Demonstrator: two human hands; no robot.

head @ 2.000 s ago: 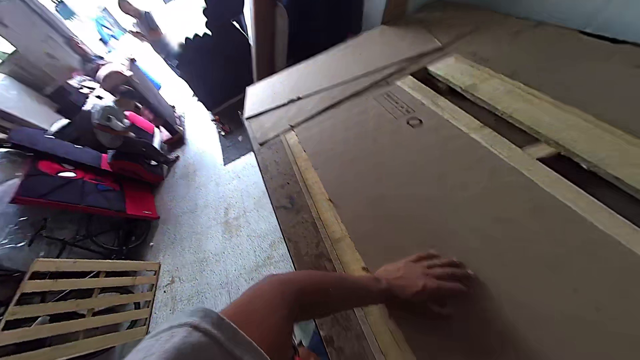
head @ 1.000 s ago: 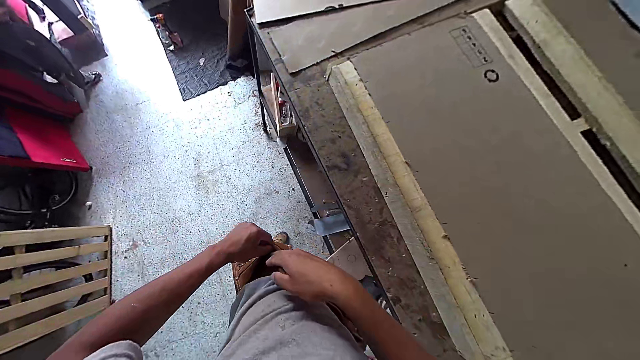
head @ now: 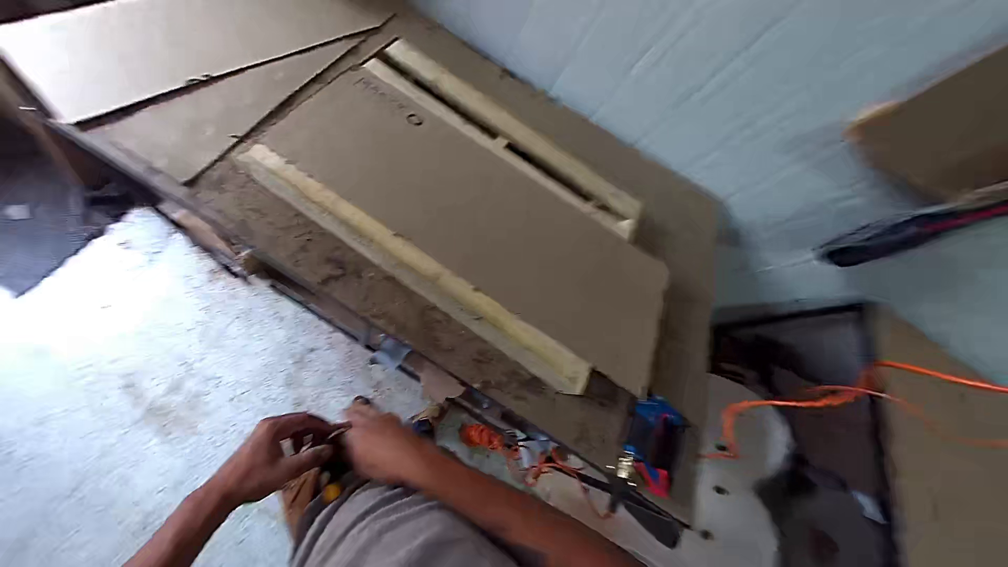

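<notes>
My left hand (head: 272, 457) is at my waist, thumb and fingers curled near a small dark item that is too blurred to name. Right beside it, my right hand (head: 382, 445) is bent over the same spot; what its fingers hold is hidden. Just below the hands a leather pouch (head: 298, 500) and a small yellow thing (head: 331, 492) show at my waist. Beyond the hands, a brown board (head: 472, 220) lies on the workbench (head: 315, 252), with a pale wood strip (head: 425, 272) along its near edge and a wooden frame piece (head: 528, 146) along its far edge.
Other brown sheets (head: 213, 118) lie at the bench's upper left. Orange cord (head: 482, 437) hangs by the bench edge, near a blue and red object (head: 657, 441). More orange cord (head: 835, 398) crosses an open box (head: 819, 346) at right. A pale wall (head: 669, 87) stands behind.
Two seconds ago one hand lay on the brown board; since one second ago both hands are together at my waist. The view has swung right along the bench.
</notes>
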